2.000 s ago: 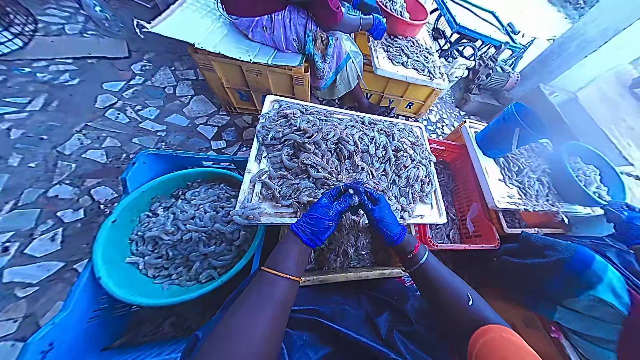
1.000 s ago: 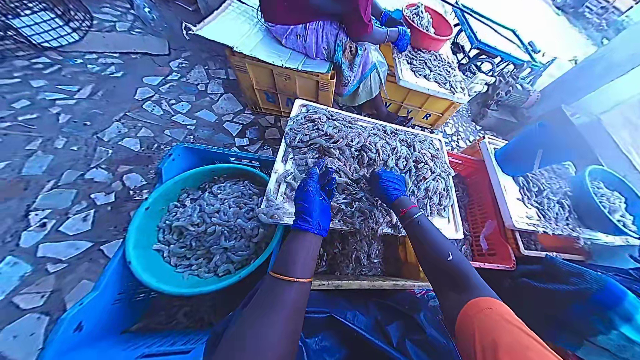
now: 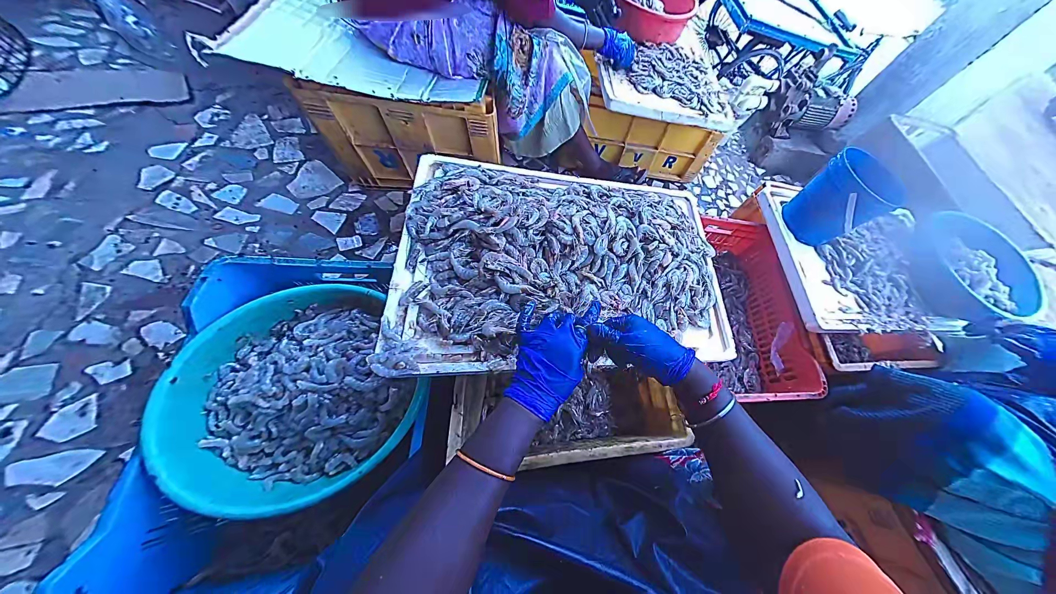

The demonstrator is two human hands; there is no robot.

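A white tray [image 3: 398, 285] heaped with raw shrimp [image 3: 561, 239] lies before me. At its near edge my left hand [image 3: 549, 355], in a blue glove, meets my right hand [image 3: 648, 346], gloved alike. The fingertips of both come together around something small, probably a shrimp, mostly hidden by the fingers. Below the hands is a yellow crate [image 3: 660, 421] with shrimp heads or shells [image 3: 577, 417] in it. To the left, a round turquoise basin [image 3: 177, 429] holds many paler shrimp [image 3: 305, 396].
The basin rests on a blue crate [image 3: 107, 528]. Right of the tray stands a red crate [image 3: 780, 346], then another white tray [image 3: 796, 260] with shrimp, a blue bucket [image 3: 841, 198] and a blue basin [image 3: 1027, 272]. Another person [image 3: 528, 74] sits on a yellow crate [image 3: 396, 132] opposite.
One second ago my hands were apart over the tray, the left on its near left part. Now they are together at the near edge.
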